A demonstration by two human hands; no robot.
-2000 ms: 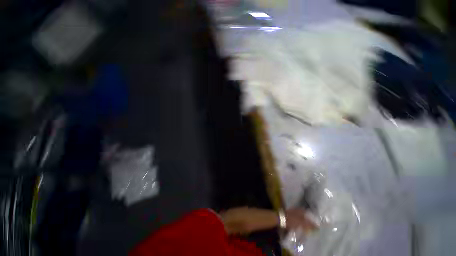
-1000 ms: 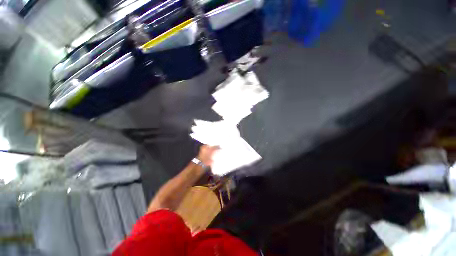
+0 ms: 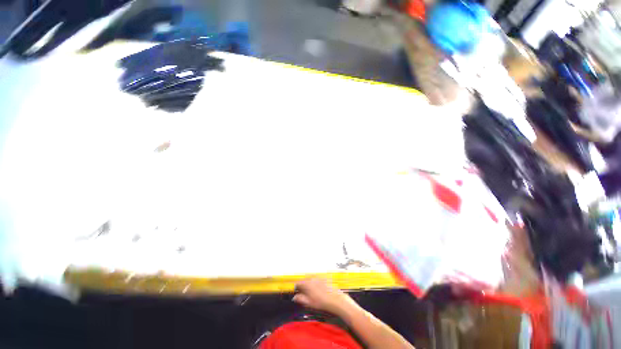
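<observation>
My right hand (image 3: 320, 296) is at the near yellow edge (image 3: 204, 283) of the white table, its forearm reaching in from the lower right. It is blurred, and I cannot tell whether it holds anything. My left hand is not in view. Red-edged clear bags (image 3: 449, 238) lie at the table's right end, to the right of my hand. The tabletop is glaring white, so anything pale on it is washed out. Small dark specks lie near the front edge.
A shiny black plastic bag (image 3: 167, 75) lies at the table's far left. Blurred dark items (image 3: 504, 153) are beyond the right end. A blue rounded shape (image 3: 456, 27) is at the upper right, beside what looks like a person's arm. Grey floor shows behind the table.
The view has swung from the floor and racks to the table. The white sheets that a hand held one second ago are no longer seen. A hand is now at the table edge.
</observation>
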